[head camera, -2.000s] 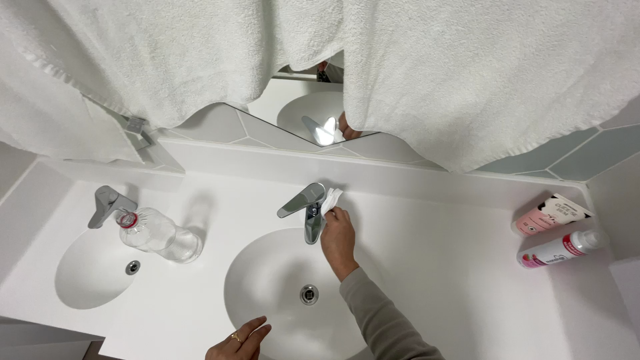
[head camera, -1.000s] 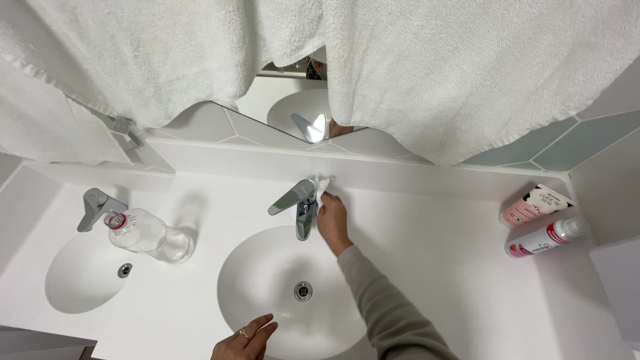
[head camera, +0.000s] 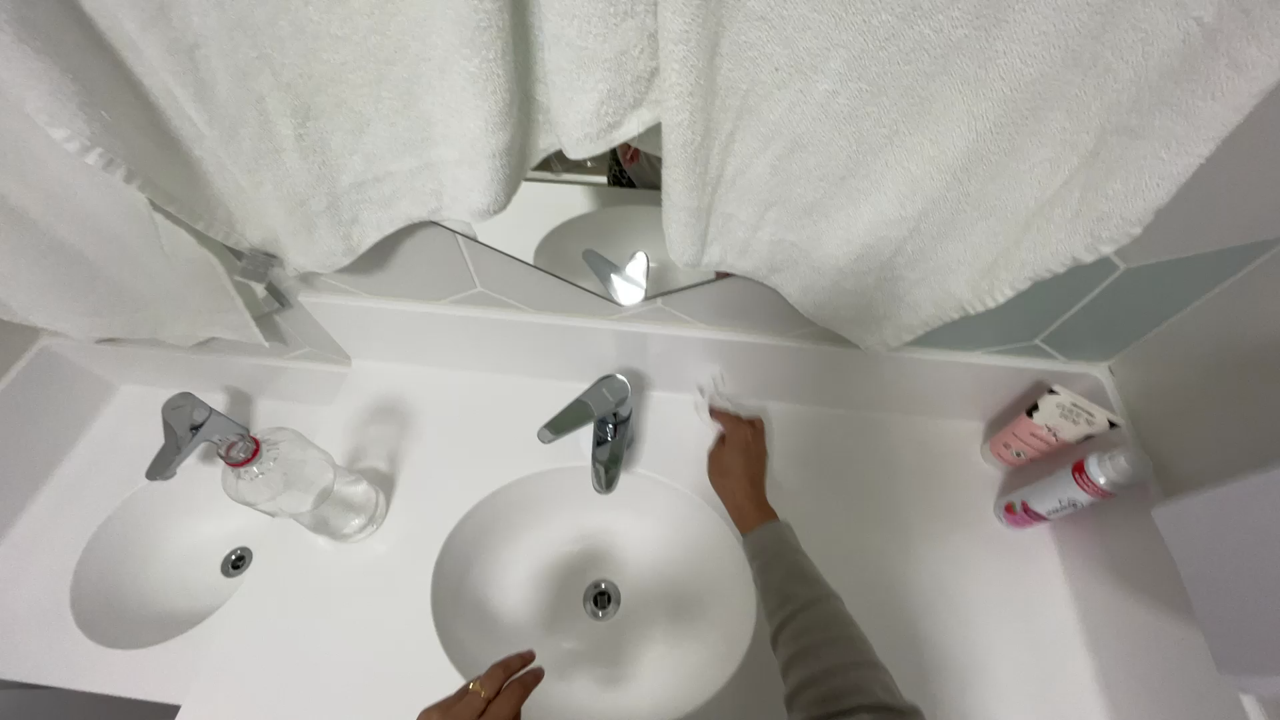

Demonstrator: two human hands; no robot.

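My right hand (head camera: 740, 465) holds a small white wipe or tissue (head camera: 722, 396), blurred, against the counter near its back edge, to the right of the chrome faucet (head camera: 608, 430). My left hand (head camera: 490, 690), with a ring on one finger, hovers over the front left rim of the larger white washbasin (head camera: 480, 510); its fingers are slightly spread and nothing shows in them. The basin's metal drain (head camera: 602, 599) lies between the two hands.
On the left, a clear plastic bottle (head camera: 300, 480) stands by a second faucet (head camera: 190, 430) and smaller basin (head camera: 150, 580). A pink tube (head camera: 1040, 435) and a white bottle (head camera: 1070, 490) are at the right. White towels (head camera: 880, 150) hang before the mirror (head camera: 600, 225).
My right hand has moved with the white wipe from beside the faucet to the right, along the back of the counter. My left hand remains near the basin's front rim.
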